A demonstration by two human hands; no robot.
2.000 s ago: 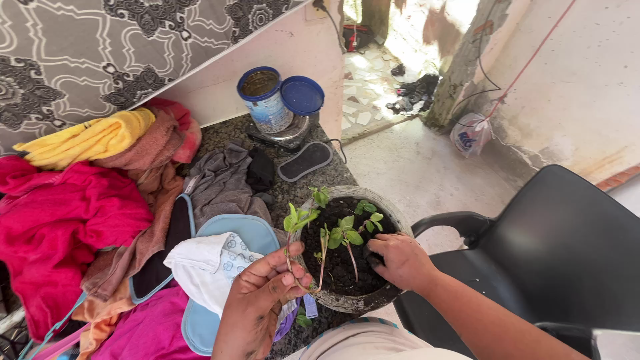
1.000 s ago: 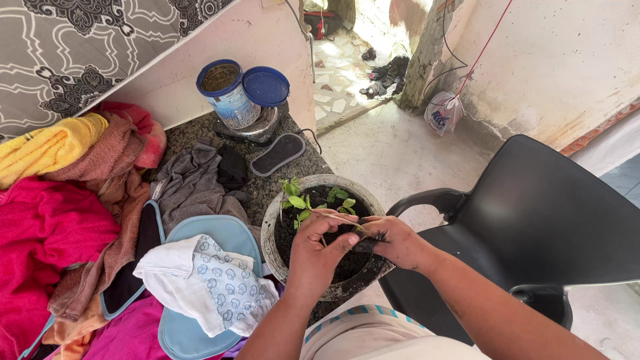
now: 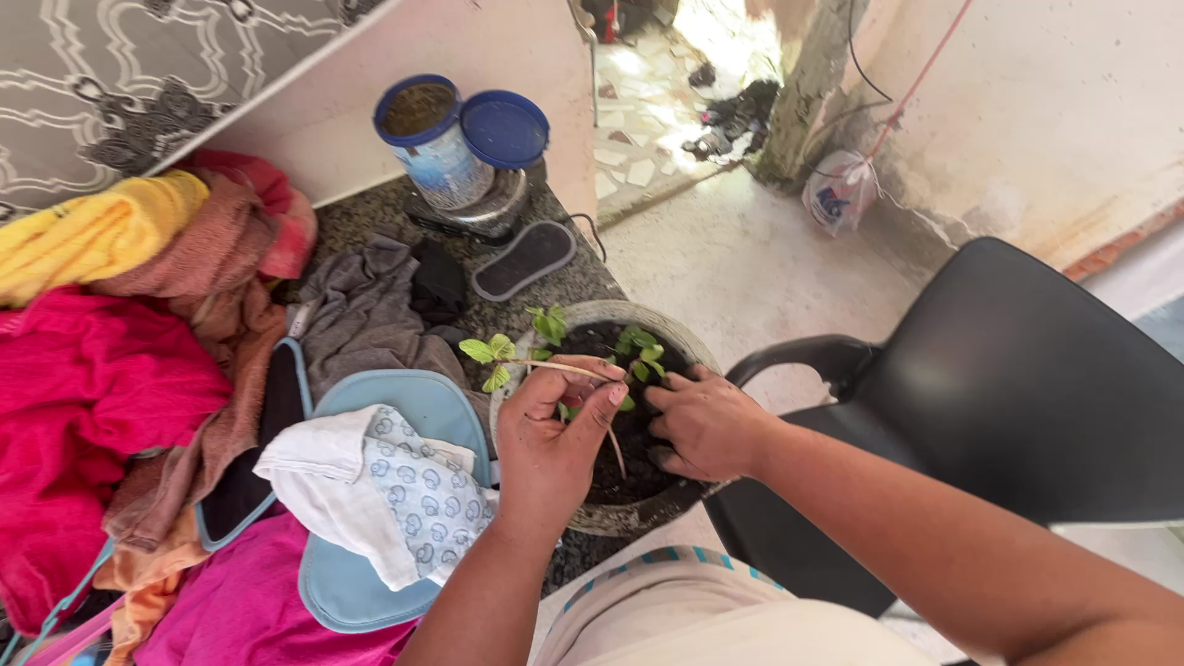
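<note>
A round stone-like plant pot (image 3: 652,319) filled with dark soil (image 3: 606,462) stands at the corner of the granite top. My left hand (image 3: 560,425) is over the pot's left side and pinches a leafy cutting (image 3: 555,367) between thumb and fingertips; its green leaves point left and its pale stem runs to the right. My right hand (image 3: 708,425) rests palm down at the right side of the pot, its soiled fingers spread on the dark soil. Other green seedlings (image 3: 640,350) stand in the pot, and a thin pale stem slants below my left thumb.
Beyond the pot lie a dark oval pad (image 3: 524,261) and an open blue tin (image 3: 439,166) with its lid (image 3: 505,129) tilted beside it. Heaped clothes (image 3: 102,388) and a light blue bib-shaped piece (image 3: 370,592) cover the left. A black armchair (image 3: 999,398) stands at the right.
My hands were together over the pot one second ago and are now apart. The right hand has gone down to the soil; the left holds the cutting with its leaves to the left.
</note>
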